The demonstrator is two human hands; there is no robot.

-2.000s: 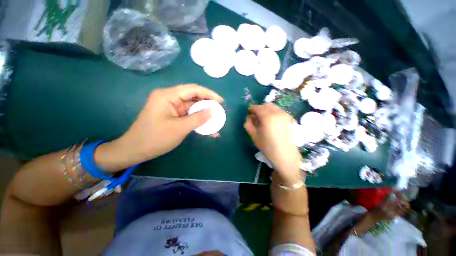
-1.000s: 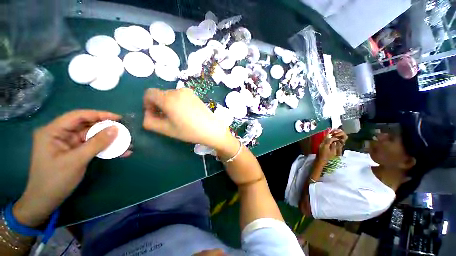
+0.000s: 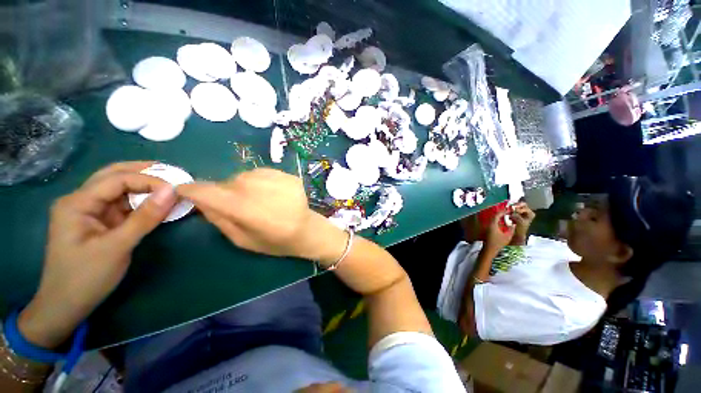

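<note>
A white plastic disc [image 3: 175, 178] is held at the left of the view, above the green bench. My left hand [image 3: 104, 230] grips it, thumb on the near face and fingers behind. My right hand [image 3: 257, 209] reaches to the disc's right edge with its fingertips closed together there. Whether a small part is between those fingertips cannot be told. A few tiny metal parts [image 3: 244, 152] lie on the bench just behind my right hand.
Loose white discs [image 3: 214, 101] lie behind my hands. A large heap of wired subassemblies [image 3: 367, 121] lies to the right. A clear bag of small parts [image 3: 34, 138] is at far left. Another person [image 3: 538, 284] sits at the right, beyond the bench edge [image 3: 430, 219].
Since the last earlier frame, my right hand has moved left and down to the disc, and the disc is tilted more. Before that, the view turned to the right.
</note>
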